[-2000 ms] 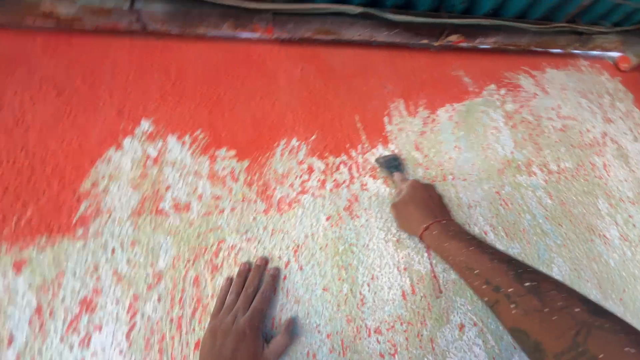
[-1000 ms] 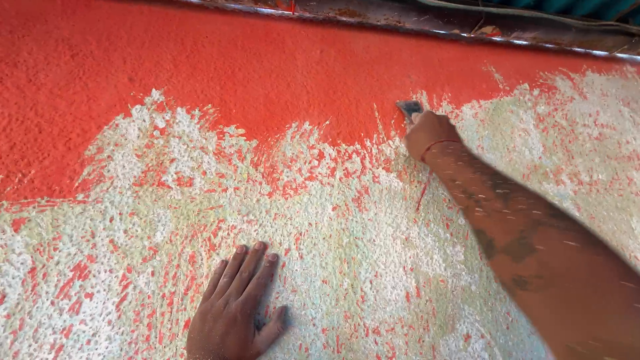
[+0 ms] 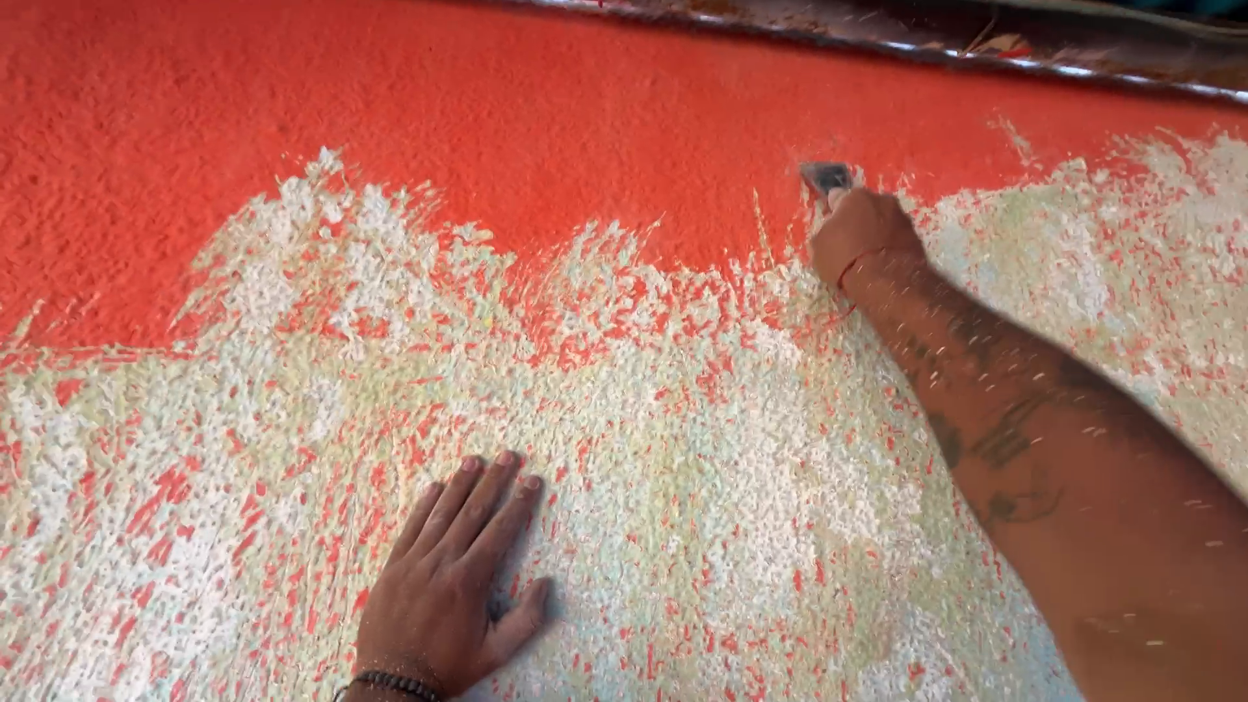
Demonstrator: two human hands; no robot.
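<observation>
A rough textured wall (image 3: 741, 468) shows red paint (image 3: 546, 107) on its upper part and mottled white, green and red below a ragged edge. My right hand (image 3: 866, 234) grips a scraper (image 3: 829, 177), whose dark blade lies against the red paint just above that edge; the handle is mostly hidden in my fist. Lower and to the left, my left hand (image 3: 453, 570) rests palm-down on the mottled area, fingers somewhat apart, holding nothing. Small pale flecks show over my right forearm.
Along the top right, a dark ledge or beam (image 3: 877, 34) with a shiny lower edge borders the wall. Some debris (image 3: 1004, 45) lies on it.
Compared with two seconds ago, my right hand and the scraper are higher on the wall, now over red paint. My left hand stays flat on the wall. The view has shifted somewhat.
</observation>
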